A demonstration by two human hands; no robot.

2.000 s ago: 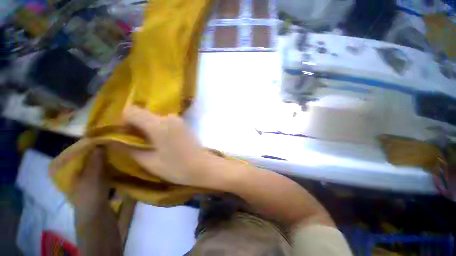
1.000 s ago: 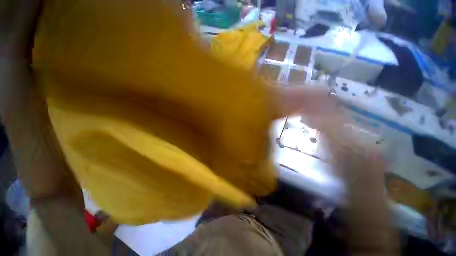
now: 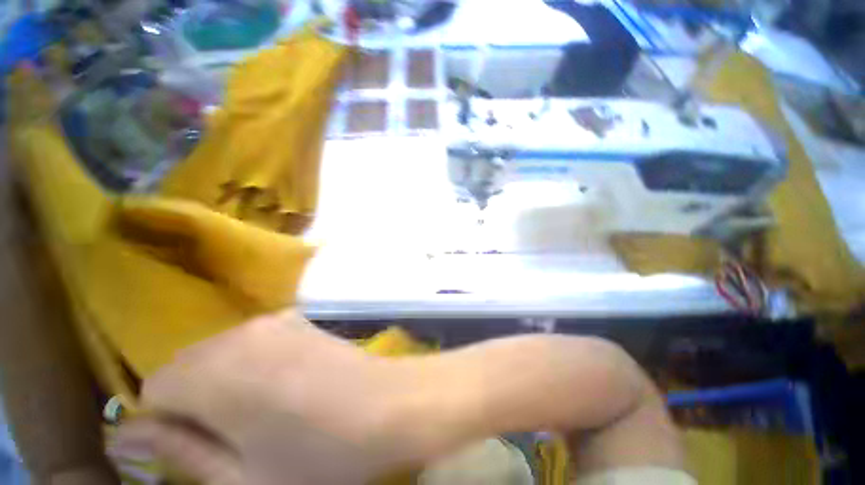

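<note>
A large mustard cloth (image 3: 142, 294) hangs in folds at the left, in front of the table's left end. My right hand (image 3: 237, 398) is low at the left, blurred, with its fingers curled on the cloth's lower edge; the exact grip is partly hidden. My left forearm runs along the far left edge of the picture; my left hand itself cannot be made out. More mustard cloth (image 3: 275, 123) lies over the left end of the white table (image 3: 379, 208).
The white sewing machine (image 3: 588, 180) with a dark panel stands at centre right. Small mustard pieces (image 3: 664, 254) lie by its base. Mustard cloth (image 3: 792, 161) hangs behind its right end. A blue crate (image 3: 801, 403) with mustard cloth is at lower right. A green basket (image 3: 228, 24) is at the back.
The large cloth has moved down and left, uncovering the table. My right hand has moved from over the machine side to the cloth at lower left. The view has turned right.
</note>
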